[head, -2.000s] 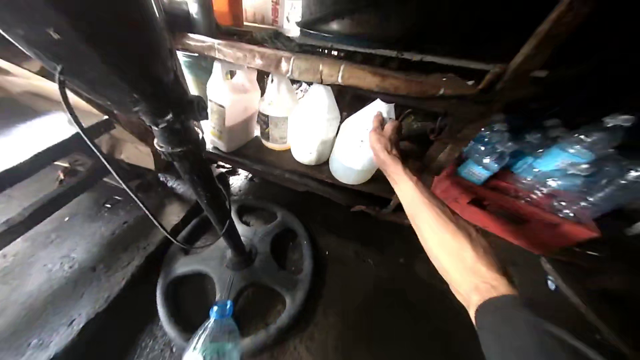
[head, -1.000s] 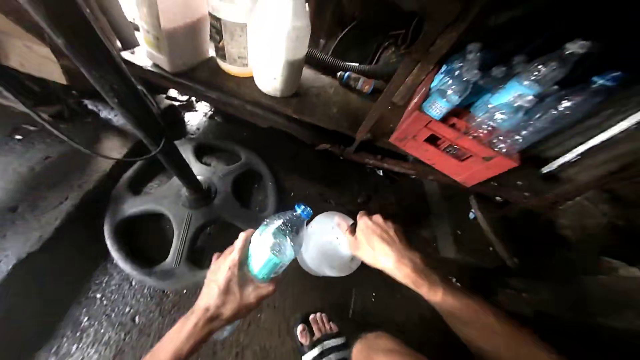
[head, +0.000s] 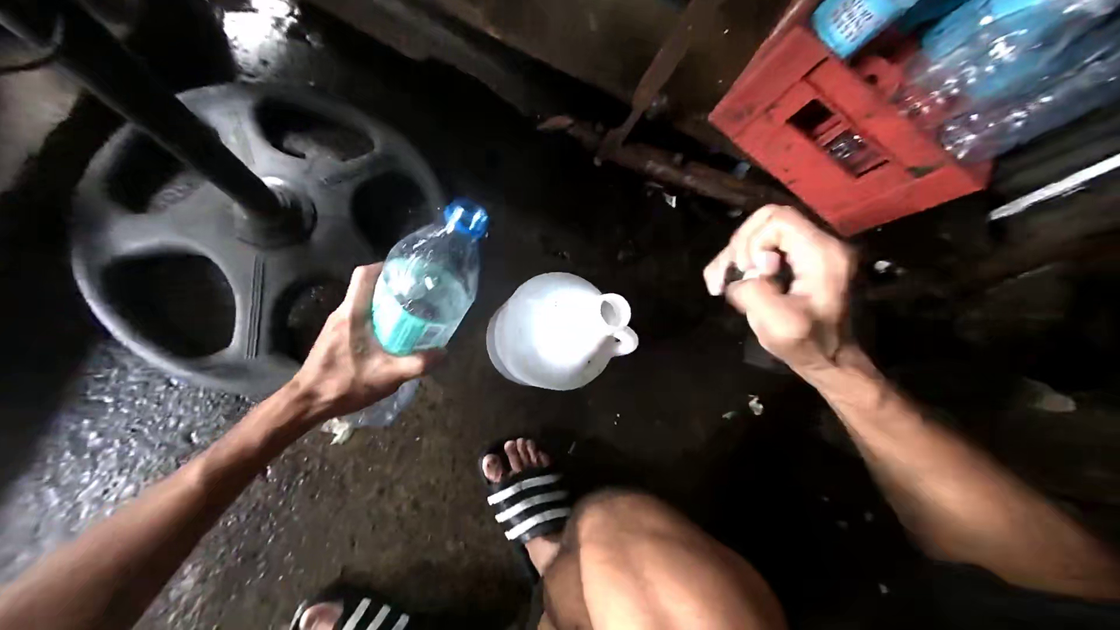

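Observation:
My left hand (head: 359, 359) is closed around a clear plastic bottle (head: 429, 284) with a green label and a blue cap or neck ring; the bottle leans up to the right. Between my hands a white translucent plastic jug (head: 556, 332) stands on the dark floor, its round mouth uncovered and its handle toward the right. To the right of the jug, apart from it, my right hand (head: 787, 289) is raised with its fingers curled. A small dark gap shows between thumb and fingers; whether something small is held there cannot be told.
A round base with cut-outs (head: 254, 289), carrying a black pole (head: 192, 149), stands at the left. At the upper right a red plastic crate (head: 849, 131) holds several clear bottles (head: 1006, 61). My striped sandal (head: 528, 503) is just below the jug.
My right hand has let go of the jug and moved right. Two seconds ago it was on a jug at the shelf. The left hand has kept the bottle. The view has tilted down.

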